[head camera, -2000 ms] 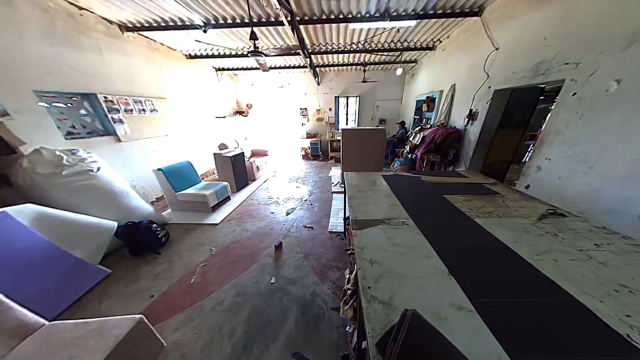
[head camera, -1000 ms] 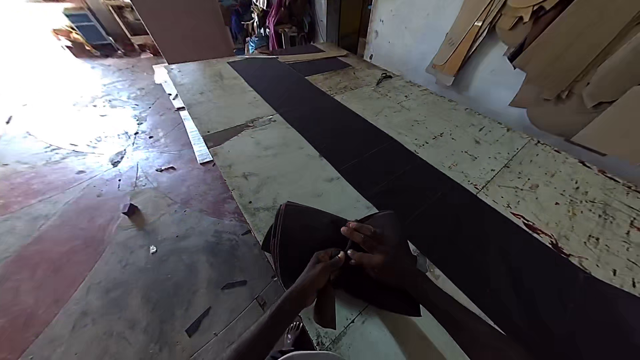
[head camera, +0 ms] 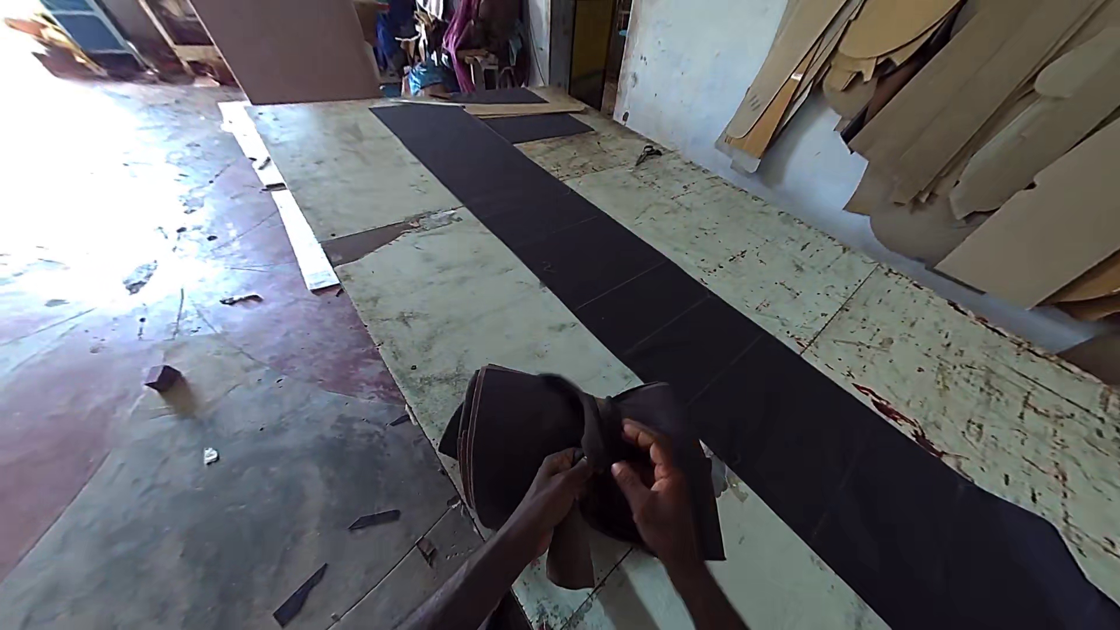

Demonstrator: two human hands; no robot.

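A bundle of dark brown cut sheet material point(head camera: 521, 429), cinched at its middle by a strip point(head camera: 595, 429) of similar stuff, lies at the near left edge of the worktable. My left hand point(head camera: 556, 490) pinches the strip at the cinched middle, and one strip end hangs below it. My right hand point(head camera: 652, 490) is at the same spot from the right, thumb and fingers bent around the strip; its exact grip is partly hidden. Beside the bundle, a long dark sheet point(head camera: 630, 289) with pale cross lines runs down the table.
Scissors point(head camera: 648, 155) lie near the table's far right side. A brown board point(head camera: 284, 52) stands at the far end. Card-like patterns point(head camera: 971, 114) hang on the right wall. A small dark block point(head camera: 163, 378) and scraps lie on the floor to the left.
Two seconds ago the bundle lay untouched at the table's near edge, with no hands in view; one second ago both hands were on it. The view has turned down towards the table.
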